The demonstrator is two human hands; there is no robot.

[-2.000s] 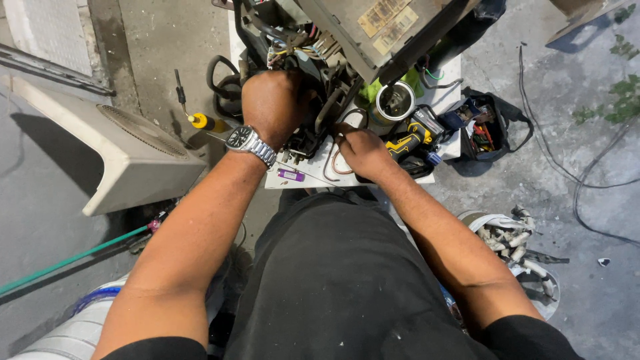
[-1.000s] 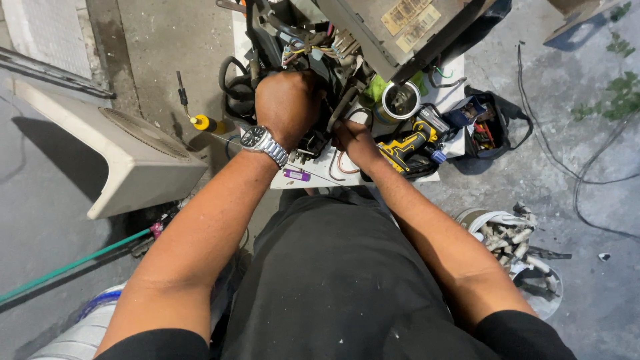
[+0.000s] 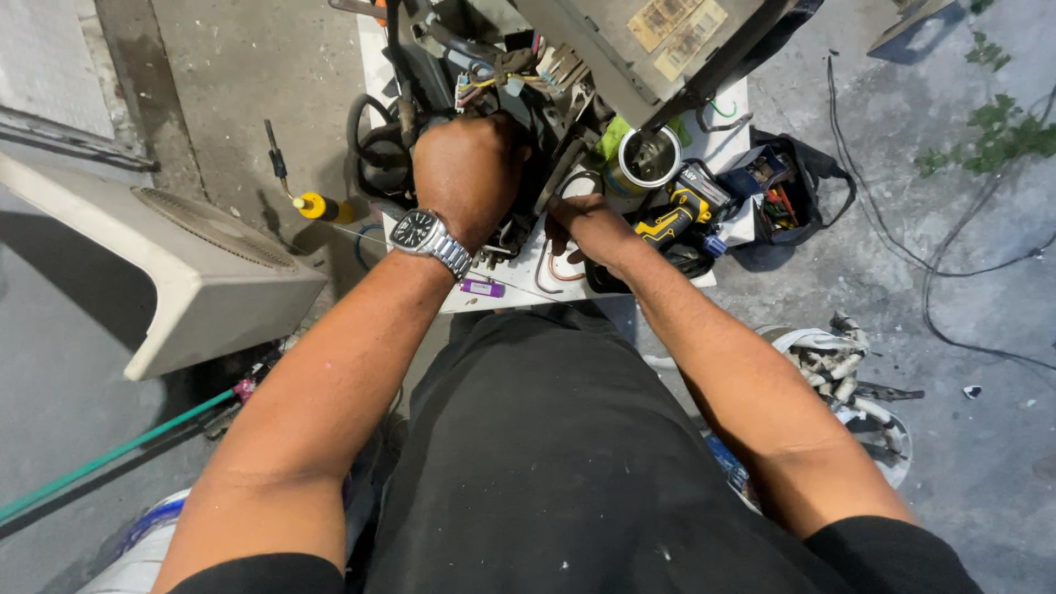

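On a white tabletop (image 3: 528, 289) lies an opened machine with bundled wires (image 3: 503, 78) and a grey metal housing (image 3: 610, 49). My left hand (image 3: 469, 169), with a steel watch (image 3: 429, 239) at the wrist, reaches into the machine; its fingers are hidden below the knuckles, so its hold cannot be told. My right hand (image 3: 587, 229) is at the machine's near right edge, beside a dark metal part (image 3: 561, 175); whether it grips that part is unclear. Thin copper tubing (image 3: 557, 276) lies beneath my right hand. A purple lighter-like item (image 3: 482, 288) rests near the front edge.
Right of my right hand are an open can (image 3: 650, 157), a yellow and black cordless power tool (image 3: 672, 216) and a black tool bag (image 3: 813, 194). A yellow gas torch (image 3: 322, 207) and a beige plastic casing (image 3: 181, 280) are at left. A bucket of pipe pieces (image 3: 825, 355) stands at lower right.
My left hand stays over the machine and my right hand stays at its near right edge, with only slight shifts. The view has shifted slightly.
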